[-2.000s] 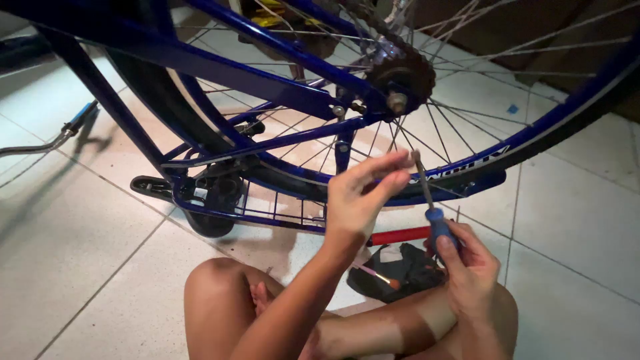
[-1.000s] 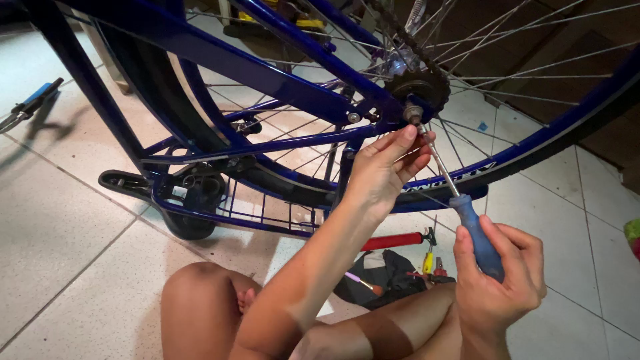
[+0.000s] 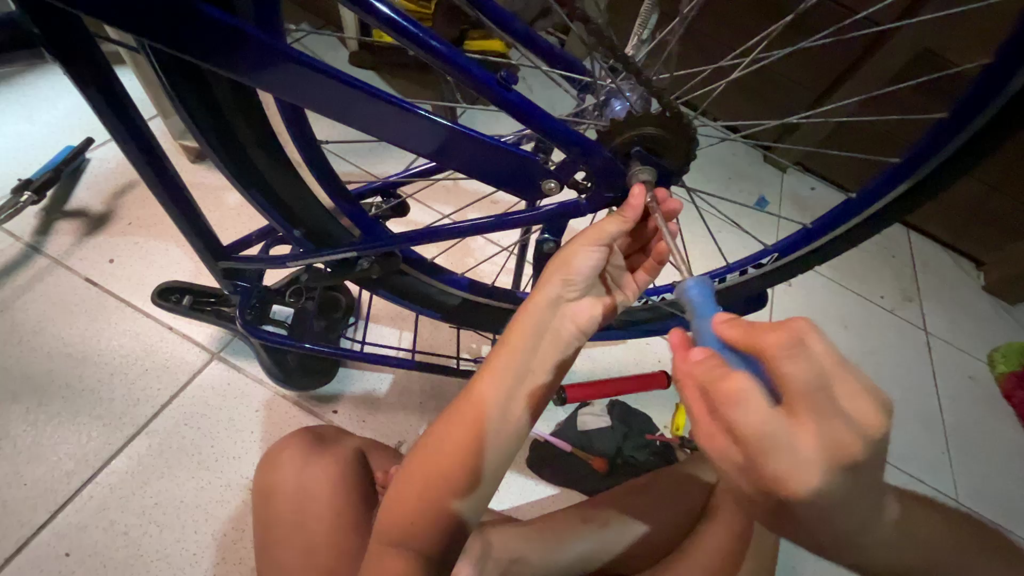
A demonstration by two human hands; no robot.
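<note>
A blue bicycle stands upside down before me, its saddle on the tiles. My right hand point(image 3: 788, 408) grips the blue handle of a screwdriver point(image 3: 700, 308), whose metal shaft slants up and left to the axle. At the axle end and nut point(image 3: 642, 174), beside the rear sprocket point(image 3: 652, 140), the fingers of my left hand point(image 3: 612, 260) pinch round the nut next to the screwdriver's tip. The exact contact of the tip is hidden by these fingers. Behind both hands runs the wheel rim point(image 3: 800, 240) with its spokes.
The saddle point(image 3: 300, 352) and rear rack point(image 3: 416, 352) rest low on the left. A red tube-shaped tool point(image 3: 616, 387), a dark cloth point(image 3: 592, 460), a brush point(image 3: 572, 450) and a yellow-handled tool point(image 3: 679, 420) lie near my crossed legs. The handlebar end point(image 3: 36, 184) is far left.
My left hand has moved up to the axle nut; two seconds ago it was below it. The screwdriver, upright before, now slants with its tip at the axle. The view has shifted nearer.
</note>
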